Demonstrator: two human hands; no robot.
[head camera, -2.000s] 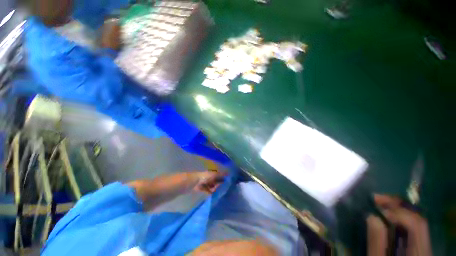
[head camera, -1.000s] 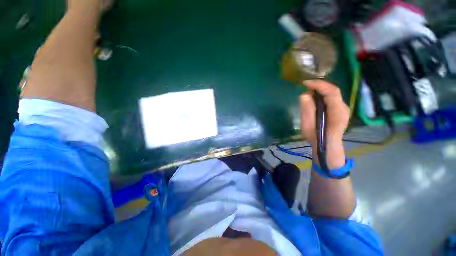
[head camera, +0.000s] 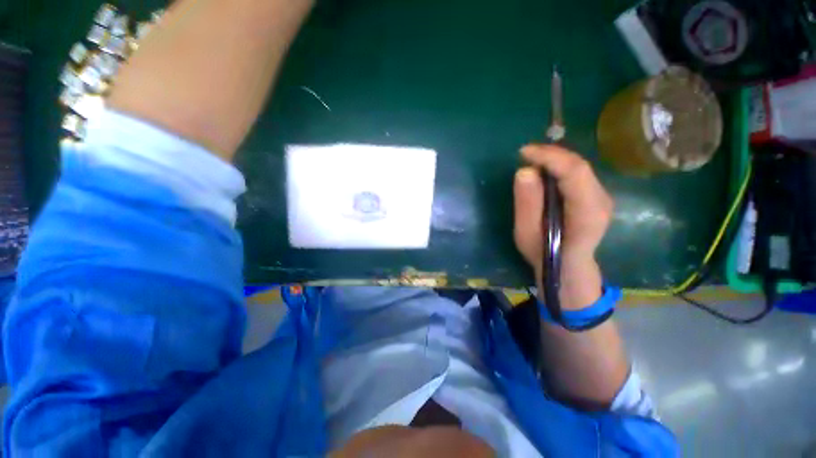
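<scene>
My right hand (head camera: 568, 201) holds the soldering iron (head camera: 553, 215) by its black handle, right of the foam pad, with the thin metal tip pointing away from me. A blue band is on my right wrist. The white foam pad (head camera: 322, 192) lies near the bench's front edge and bears only a dark round mark. My left forearm reaches away across the bench and my left hand is cut off by the top edge of the picture. A pile of small silver-white battery cells (head camera: 89, 72) lies at the upper left, partly hidden behind the forearm.
An amber roll (head camera: 658, 121) stands at the right. Behind it is a black fan-like device (head camera: 716, 31). A green-edged tray (head camera: 738, 134) with black items is at the far right, beside a yellow-green wire (head camera: 735, 210). A thin strand (head camera: 315, 97) lies beyond the pad. The front edge (head camera: 420, 279) is worn.
The view has swung back over the bench. Since a second ago, the iron has moved away from the amber roll, and its tip now shows over the green mat. My left hand has left the picture.
</scene>
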